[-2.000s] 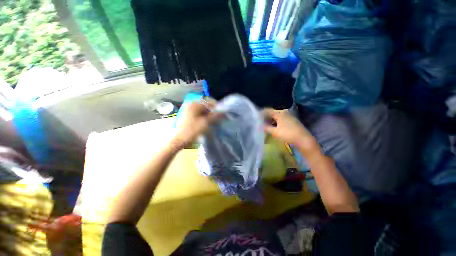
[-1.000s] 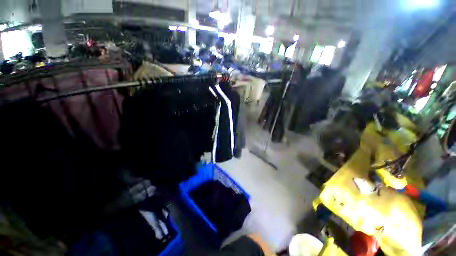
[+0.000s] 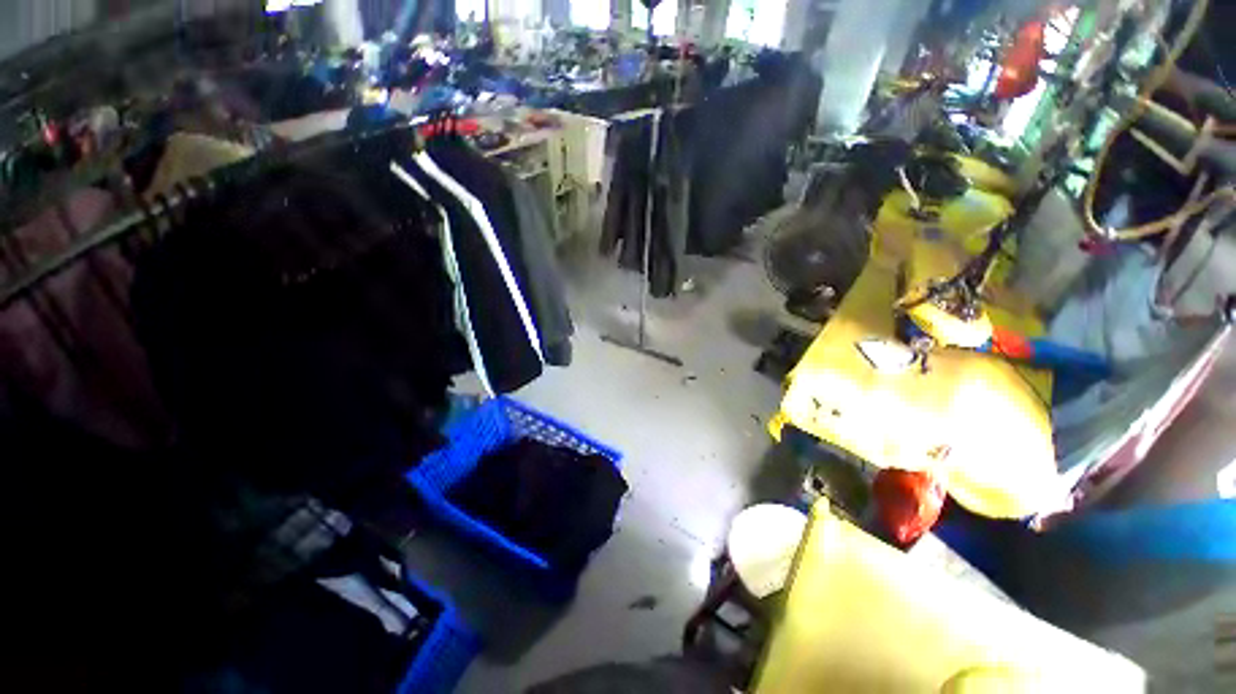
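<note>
Neither of my hands shows in the current view. Nearest in front of me are a blue slatted plastic basket (image 3: 508, 414) holding dark clothes (image 3: 546, 491), and a second blue basket (image 3: 441, 648) at the bottom left with dark and pale cloth in it. A yellow-covered ironing table (image 3: 888, 617) is cut off at the bottom right. A dark rounded shape lies at the bottom edge; I cannot tell what it is.
A rack of black garments (image 3: 298, 312), one with white stripes, fills the left. Another yellow-covered table (image 3: 949, 420) stands at right, a red bag (image 3: 908, 502) below it. A round stool (image 3: 766, 546), a fan (image 3: 816, 255) and a stand pole (image 3: 648, 224) are on the floor.
The view has turned from the ironing table and window to the racks and baskets, then tilted lower and rightward. My hands, earlier holding up pale cloth, have left the picture.
</note>
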